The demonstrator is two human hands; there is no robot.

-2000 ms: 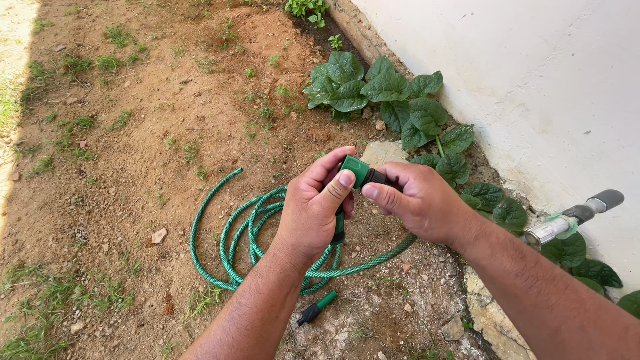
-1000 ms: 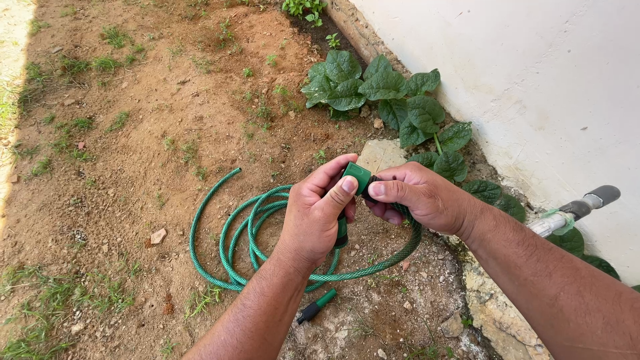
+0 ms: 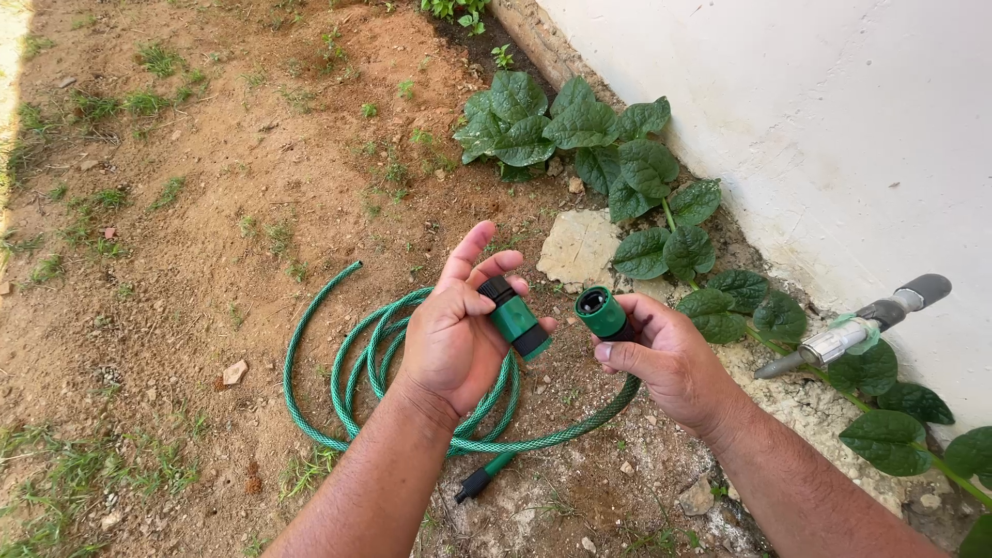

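Observation:
My left hand (image 3: 457, 341) holds a green and black plastic hose fitting (image 3: 513, 318) between thumb and fingers, with the index finger raised. In my right hand (image 3: 670, 360) is a green and black hose connector (image 3: 603, 311), its round open end facing up and left. The end of the green braided garden hose (image 3: 573, 428) runs up to this connector under my right hand. The two pieces are apart, a short gap between them. Behind and below my left hand the hose lies in loose coils on the soil. A green and black nozzle-like piece (image 3: 482, 479) lies on the ground below the coils.
A white wall (image 3: 814, 139) stands at the right, with a leafy green vine (image 3: 647, 167) along its foot. A pipe with a grey end (image 3: 860, 329) juts in front of the wall. A flat stone (image 3: 580, 249) lies beyond my hands, and small grass tufts (image 3: 143, 469) dot the soil.
My hands were together on the green fittings and are now apart, each with its own piece. The connector's open end now shows in my right hand.

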